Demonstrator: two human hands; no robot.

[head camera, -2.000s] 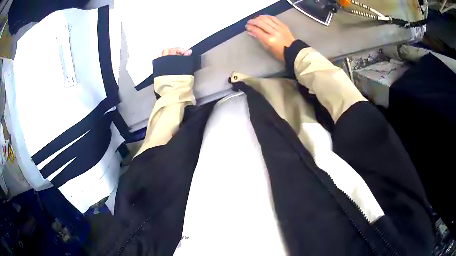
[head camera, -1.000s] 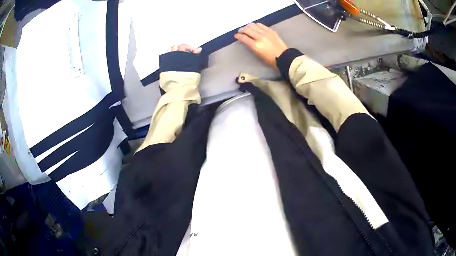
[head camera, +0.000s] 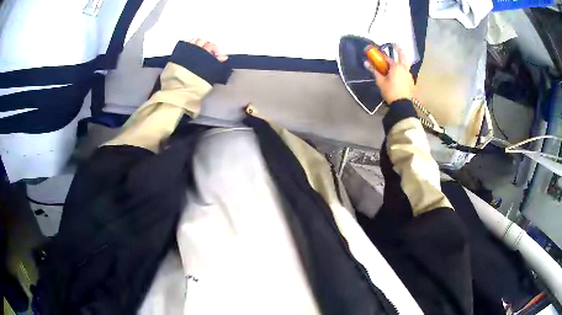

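A white garment panel [head camera: 265, 31] lies flat on the grey table cover [head camera: 271, 95]. Its dark band [head camera: 277, 63] runs along the edge nearest me. My right hand [head camera: 395, 77] is closed around the orange handle of the steam iron [head camera: 359, 74]. The iron's dark pointed plate with a pale rim lies over the right part of the dark band, tip towards me. My left hand [head camera: 209, 48] is at the left part of the band, partly hidden by its dark cuff. Its fingertips are curled at the band; whether they pinch it is unclear.
White panels with dark stripes [head camera: 46, 49] hang at the left. A ribbed hose and dark cable [head camera: 450, 140] run from the iron over the table's right end. Crumpled light cloth [head camera: 462, 11] lies at the far right. A pale pipe [head camera: 511, 231] is at the lower right.
My right hand has left the band and taken hold of the iron, which now stands over the band. The view has turned to the right. My left hand stays by the band.
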